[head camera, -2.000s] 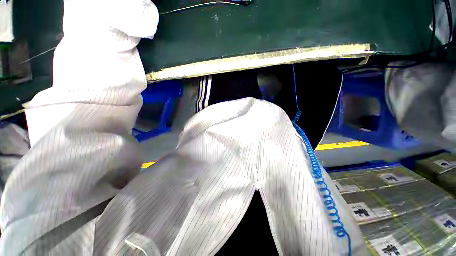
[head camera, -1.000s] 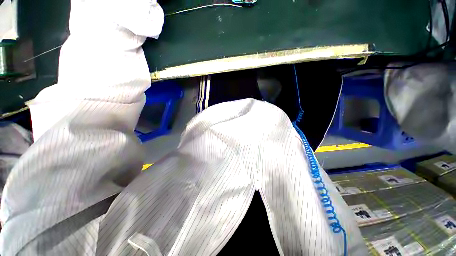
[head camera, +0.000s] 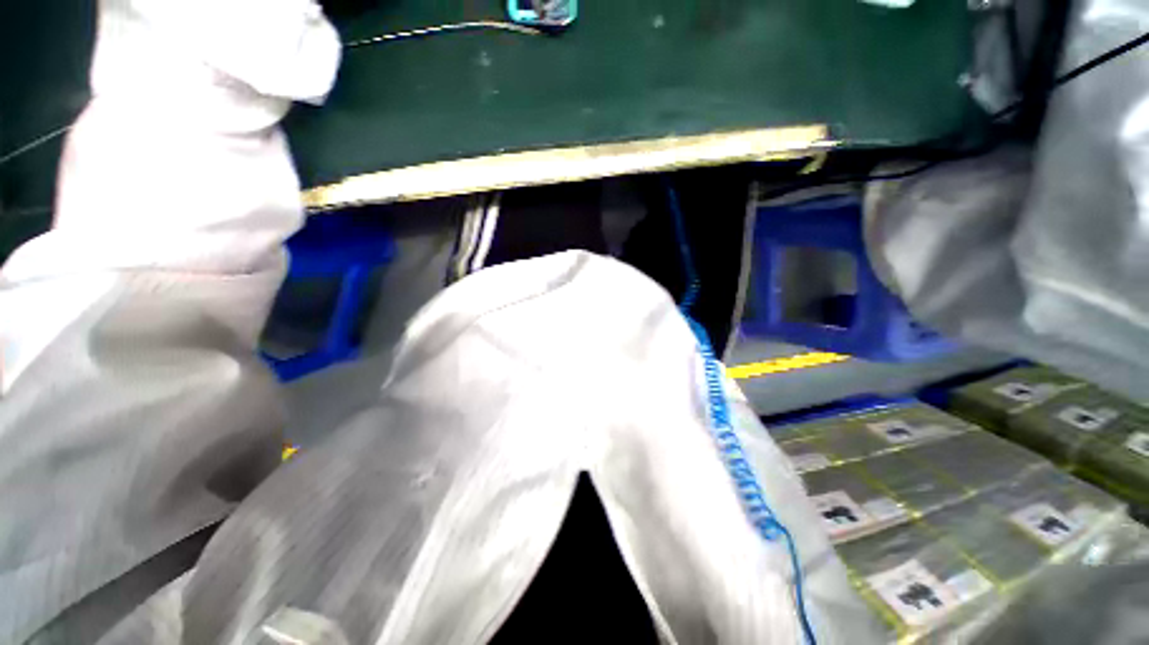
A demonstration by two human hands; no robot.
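A small circuit board module point(head camera: 543, 11) with a light blue rim lies on the dark green mat point(head camera: 655, 76), cut by the top edge of the picture. A thin solder wire point(head camera: 428, 30) runs over the mat from my left sleeve to the module. My left arm in its white striped sleeve point(head camera: 177, 176) reaches up over the bench at the left. My left hand is beyond the top edge and cannot be seen. My right hand is not in view.
The worn pale bench edge point(head camera: 567, 165) crosses above my lap. A coiled blue cord point(head camera: 735, 441) hangs over my gown. Blue stools point(head camera: 819, 271) stand under the bench. Wrapped cartons point(head camera: 932, 504) lie at lower right. Grey-white gown fabric point(head camera: 1096, 189) shows at right.
The view has shifted, so the mat, stools and my lap sit further left. More of the module shows. More grey-white fabric has come in at the right, and the reel at far left has left view.
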